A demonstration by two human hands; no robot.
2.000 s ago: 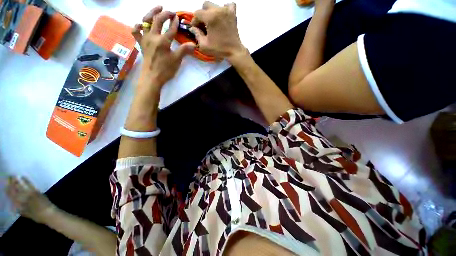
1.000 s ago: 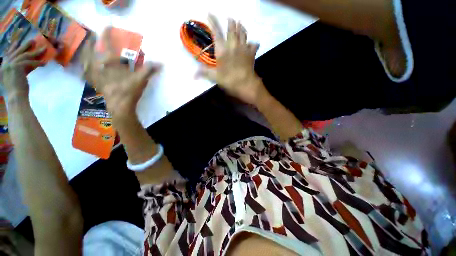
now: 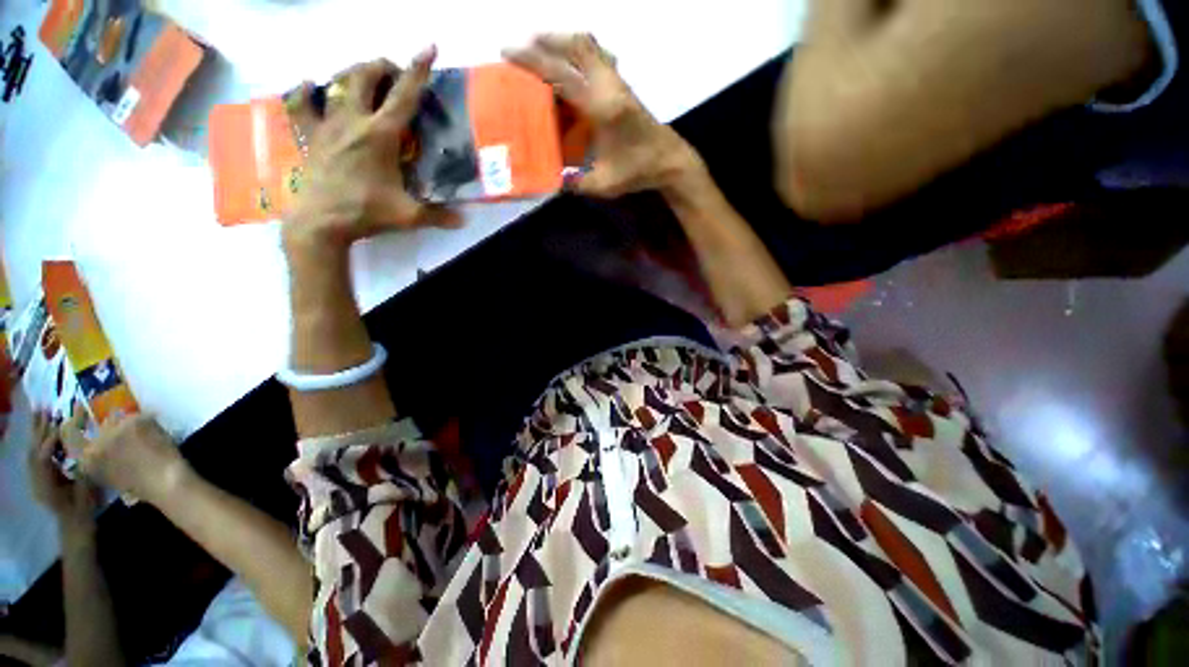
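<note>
A retail box [image 3: 515, 128] with orange ends and a dark grey printed middle lies sideways across my two hands, above the white table. My left hand [image 3: 350, 156] is spread over the box's dark middle and grips it, fingers on top and thumb along the near edge. My right hand [image 3: 619, 124] is at the box's right end, its fingers at the end opening; whether it grips the box or a flap is unclear. The orange cable coil is not visible now.
More orange-grey boxes [image 3: 163, 81] lie at the upper left of the white table [image 3: 170, 280]. At the lower left, a neighbour's hands [image 3: 124, 456] hold another box [image 3: 81, 332]. A person's bare arm [image 3: 939, 104] is at the upper right.
The box has been picked up from the table at left and turned sideways between my hands. The coil that lay by my right hand has gone from sight. The left neighbour's arm has moved back.
</note>
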